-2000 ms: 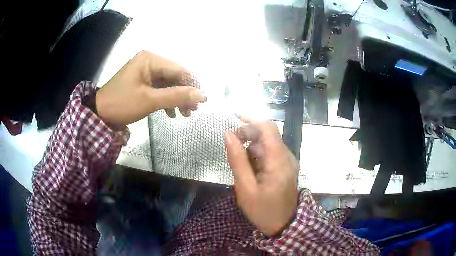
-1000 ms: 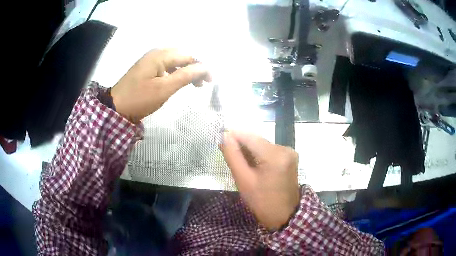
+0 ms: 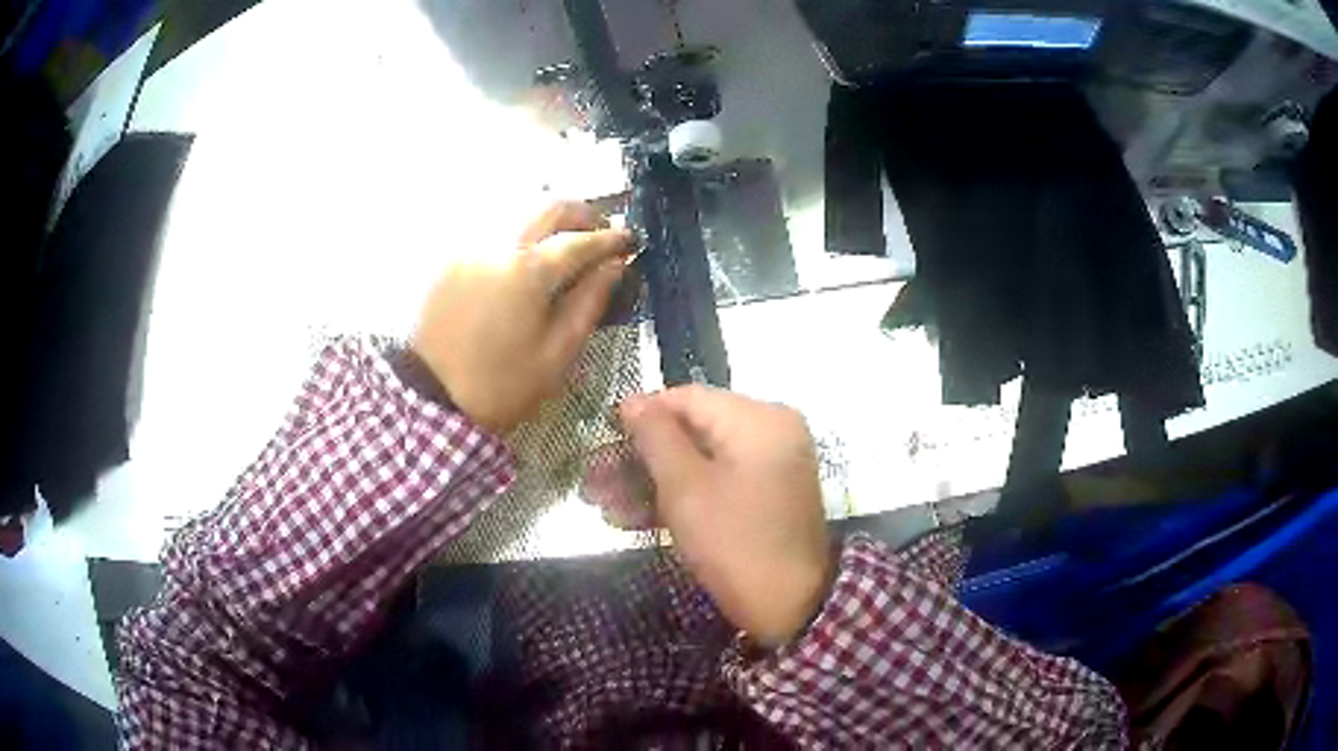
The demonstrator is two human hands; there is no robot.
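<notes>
A long black zipper tape (image 3: 677, 279) runs from the presser foot area (image 3: 641, 144) towards me. A see-through mesh panel (image 3: 599, 385) lies on the white table left of the tape and partly under my left hand. My left hand (image 3: 521, 316) pinches the panel's upper edge at the tape, just below the foot. My right hand (image 3: 719, 484) pinches the panel's edge nearer me, beside the tape's lower part. The fingertips hide the exact grip. A white roller (image 3: 694, 143) sits just right of the foot.
A thick pile of black strips (image 3: 1027, 235) lies right of the needle, below the machine's lit display (image 3: 1032, 30). A blue-handled tool (image 3: 1249, 231) is beyond it. A dark panel pile (image 3: 96, 323) lies at far left. Blue material (image 3: 1145, 543) shows at lower right.
The view has shifted right, so the machine appears further left. Both hands have brought the mesh panel from the open table on the left to the black tape below the foot.
</notes>
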